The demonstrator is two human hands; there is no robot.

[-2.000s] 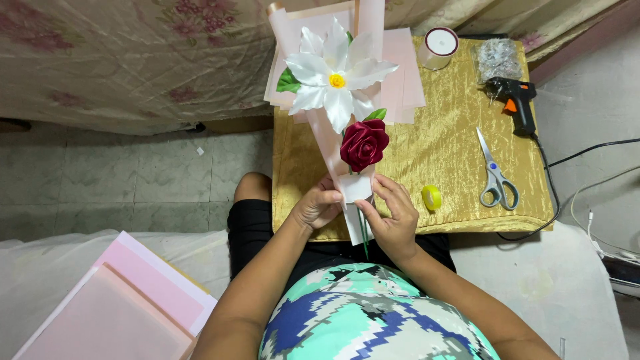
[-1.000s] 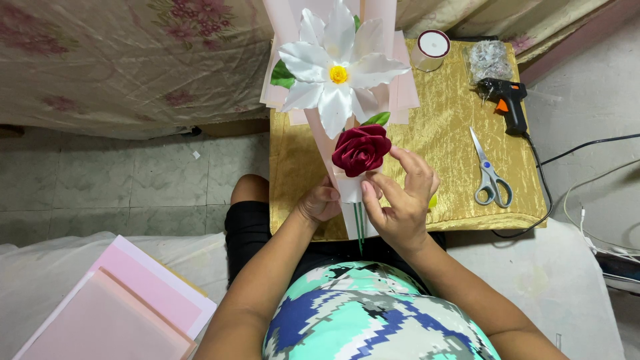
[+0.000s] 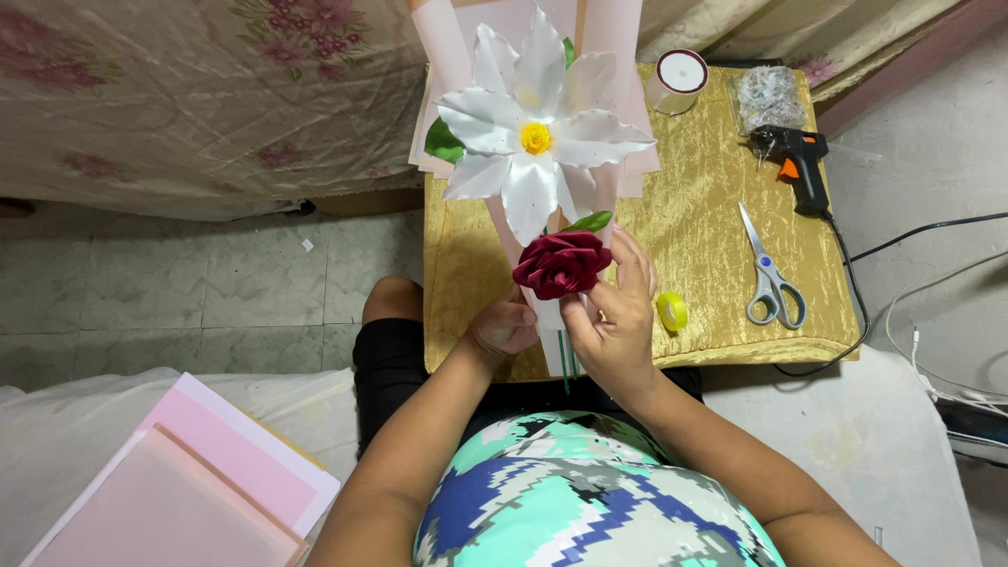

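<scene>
A bouquet in pale pink wrapping paper lies over the near table. It holds a large white ribbon flower with a yellow centre and, below it, a dark red ribbon rose. Green stems stick out at the bottom. My left hand grips the wrapped lower part from the left. On the right, my right hand has its thumb and index finger just under the rose, pinching at its base; the other fingers are curled beside it. The fingertips are partly hidden.
On the gold cloth of the table are grey-handled scissors, a yellow tape roll, a ribbon spool, a black glue gun with its cord, and a clear bag of shredded filler. Pink paper sheets lie at lower left.
My right hand has moved up from the white lower wrap to the rose's base. The rose now tilts more toward me. My left hand stays on the wrap.
</scene>
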